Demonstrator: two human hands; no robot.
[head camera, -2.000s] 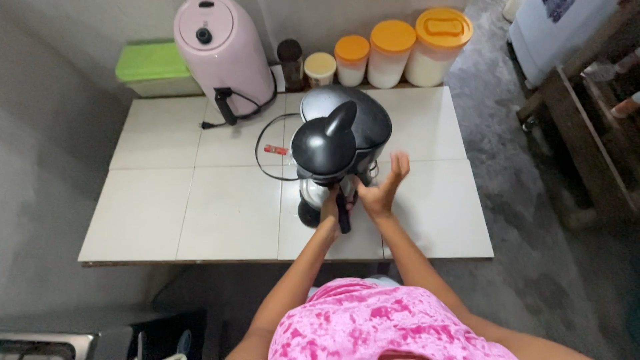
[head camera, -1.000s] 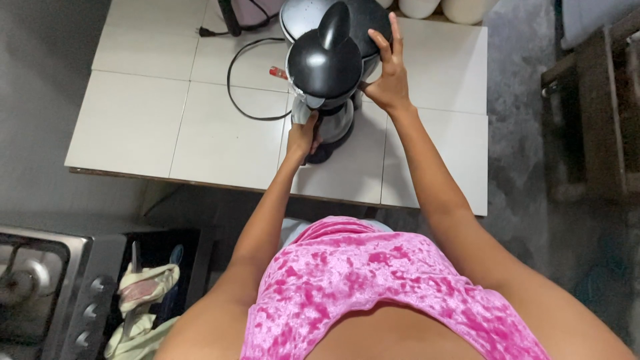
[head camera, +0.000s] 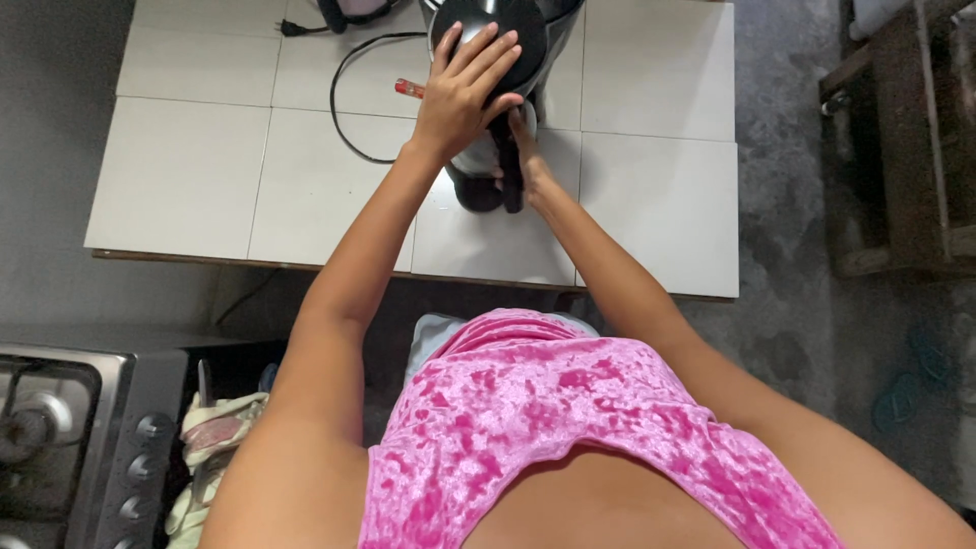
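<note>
A black coffee maker (head camera: 560, 15) stands at the back of the white tiled table, cut off by the top edge of the view. On its round black lid (head camera: 526, 53) my left hand (head camera: 461, 95) lies with fingers spread. My right hand (head camera: 528, 145) is beside the black handle (head camera: 509, 171) of the carafe below the lid, partly hidden behind it; whether its fingers grip the handle cannot be told. A black round base part (head camera: 479, 194) shows under the carafe. The black power cord (head camera: 333, 95) curves out on the left.
The table's front edge (head camera: 335, 267) runs below my forearms. A red packet or label (head camera: 409, 88) lies left of the coffee maker, and a black plug (head camera: 290, 29) farther left. A gas stove (head camera: 122, 442) with cloths (head camera: 210, 435) beside it stands lower left; a wooden frame (head camera: 877, 152) stands at right.
My left hand has moved up from below the lid onto its top. My right hand has come down from the lid's right side to beside the handle.
</note>
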